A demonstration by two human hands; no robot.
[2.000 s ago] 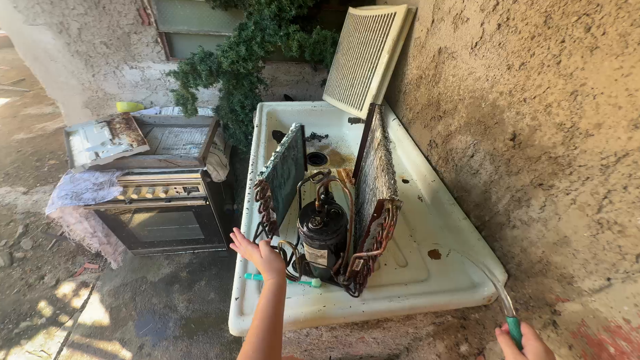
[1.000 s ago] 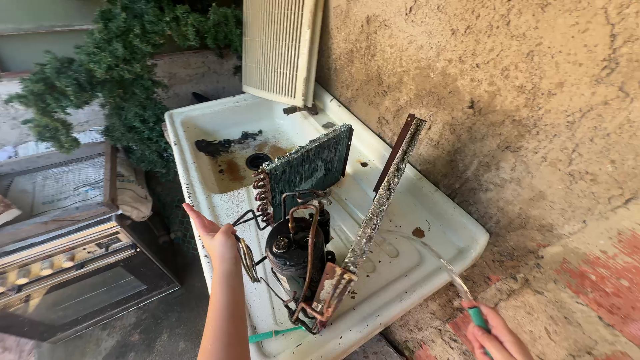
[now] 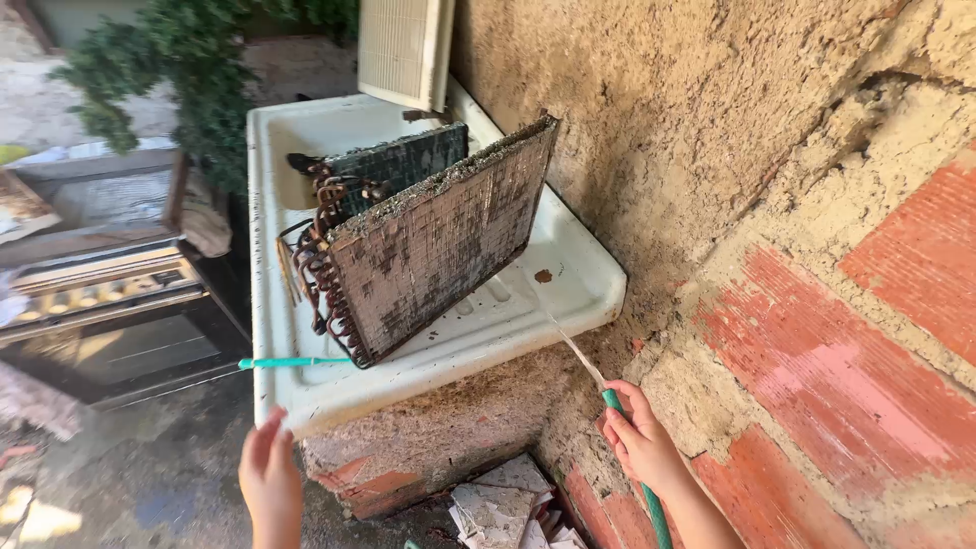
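My right hand (image 3: 637,431) grips a green garden hose (image 3: 656,512) near its mouth, and a stream of water (image 3: 577,349) runs from it toward the white sink's (image 3: 450,377) drainboard. My left hand (image 3: 271,469) is empty, just off the sink's near left corner, fingers raised. On the sink stands a dirty finned condenser coil (image 3: 450,248), upright and slanted, with bent copper tubes (image 3: 332,297) at its left end. Behind it is a darker finned coil (image 3: 412,164). The compressor seen earlier is hidden. A thin green plastic stick (image 3: 293,362) lies across the sink's left rim.
A cream grille panel (image 3: 404,49) leans at the sink's back. An old stove (image 3: 114,305) with a framed screen (image 3: 114,198) on top stands left, beneath green foliage (image 3: 191,84). Rough plaster and brick wall (image 3: 831,366) closes the right side. Broken tiles (image 3: 507,503) lie below.
The coil unit has turned so the broad face of the near coil shows. My left hand has moved from beside the unit to the near left corner. The view has shifted.
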